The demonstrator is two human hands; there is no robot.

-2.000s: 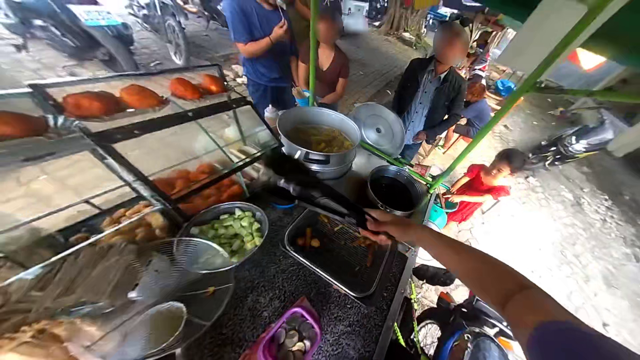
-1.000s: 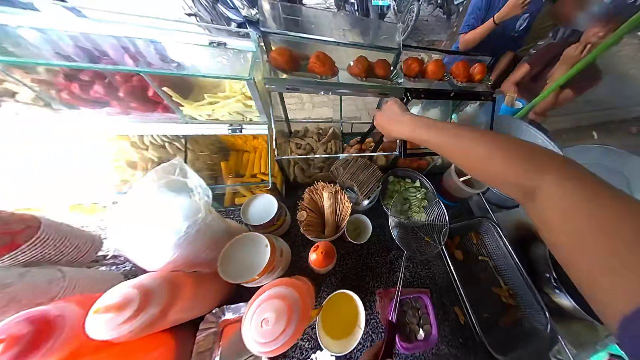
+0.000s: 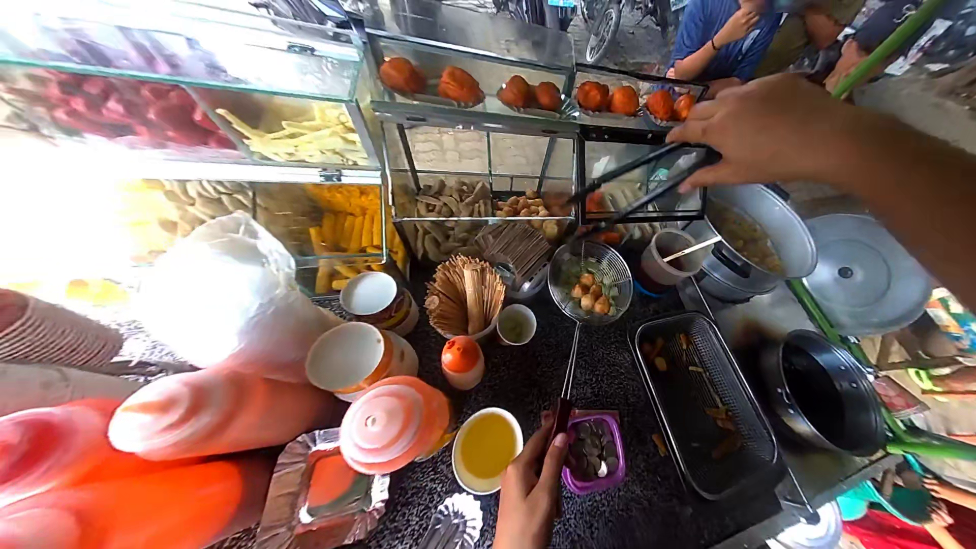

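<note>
My left hand [image 3: 534, 473] grips the dark handle of a wire mesh strainer [image 3: 573, 374], whose round basket holds several small browned balls [image 3: 591, 294] above something green. In my right hand [image 3: 751, 141] is a pair of black tongs [image 3: 648, 179], their tips pointing left, above and beyond the strainer basket. Behind the strainer, glass cases hold more small balls [image 3: 526, 204], grey-brown pieces [image 3: 454, 206] and large orange-coated pieces [image 3: 459, 85]. A purple container of coins [image 3: 619, 465] stands beside my left hand, and a cup of yellow liquid [image 3: 488, 450] stands left of it.
A rectangular draining tray [image 3: 705, 404] lies to the right, with a dark pan [image 3: 827, 393] and a large aluminium pot [image 3: 793, 236] beyond. Bundled sticks [image 3: 467, 297], cups and a lidded orange container [image 3: 393, 425] crowd the left. People are near the stall's far side.
The small browned balls now lie in the strainer basket, where one second ago only green pieces showed. My right hand and the tongs have moved right. My left hand has come fully into view.
</note>
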